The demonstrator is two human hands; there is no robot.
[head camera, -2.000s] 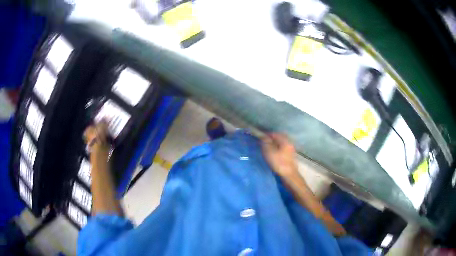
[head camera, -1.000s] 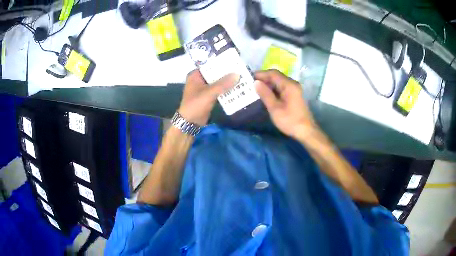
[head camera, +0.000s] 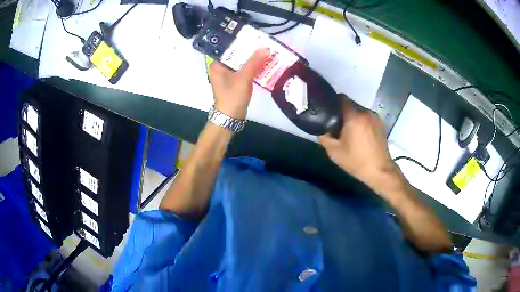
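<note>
My left hand (head camera: 232, 85) holds a black smartphone (head camera: 219, 33) above the bench, its back with cameras and a white label (head camera: 251, 50) facing up. The thumb lies on the label. My right hand (head camera: 356, 134) grips a black handheld scanner (head camera: 311, 102) with a pale patch on its rounded head. The scanner head is at the phone's lower right end, and red light falls on the label there. The scanner's handle is mostly hidden in my right hand. A yellow-green edge shows beneath the phone.
Phones with yellow-green fronts lie on white sheets at left (head camera: 107, 61) and right (head camera: 467, 174), with cables. Another black device (head camera: 185, 20) stands behind the held phone. Black trays (head camera: 108, 171) with labelled phones are at lower left. A loose cable plug (head camera: 357, 40) lies at the back.
My right hand has left the phone and taken hold of the scanner, now over the label. My left hand has tilted the phone and moved it slightly up and left.
</note>
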